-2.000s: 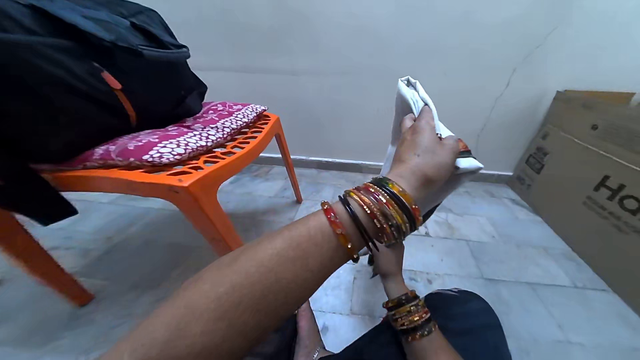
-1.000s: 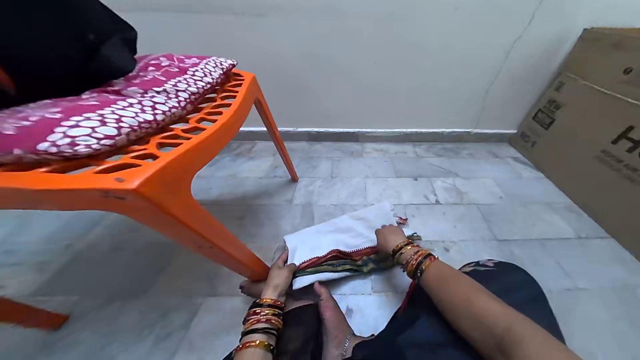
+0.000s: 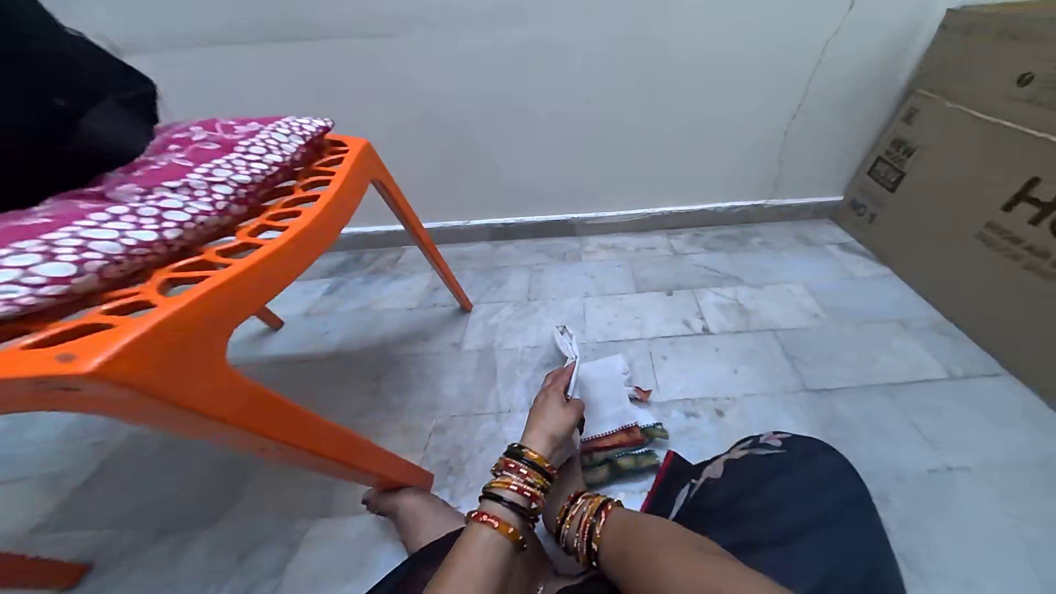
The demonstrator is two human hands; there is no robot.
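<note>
My left hand (image 3: 554,412), with bangles at the wrist, grips the folded edge of a white cloth (image 3: 604,394) low over the floor. Part of the cloth stands up from the fingers, and the rest spreads to the right. Red and green patterned trim (image 3: 623,454) runs along its near side, with a small reddish piece at its right edge. My right hand (image 3: 568,483) is low beside the left wrist, close to the trim; its fingers are mostly hidden behind the left wrist and bangles.
An orange plastic chair (image 3: 289,272) stands at the left, bearing a magenta and white cushion (image 3: 165,198) and a black bag (image 3: 66,107). A large cardboard box (image 3: 949,190) leans at the right. My bare foot (image 3: 417,511) is beside the chair's front leg.
The white cloth, spread out between both hands a second ago, is now partly folded upright in my left hand. My right hand has moved from its right end to beside my left wrist.
</note>
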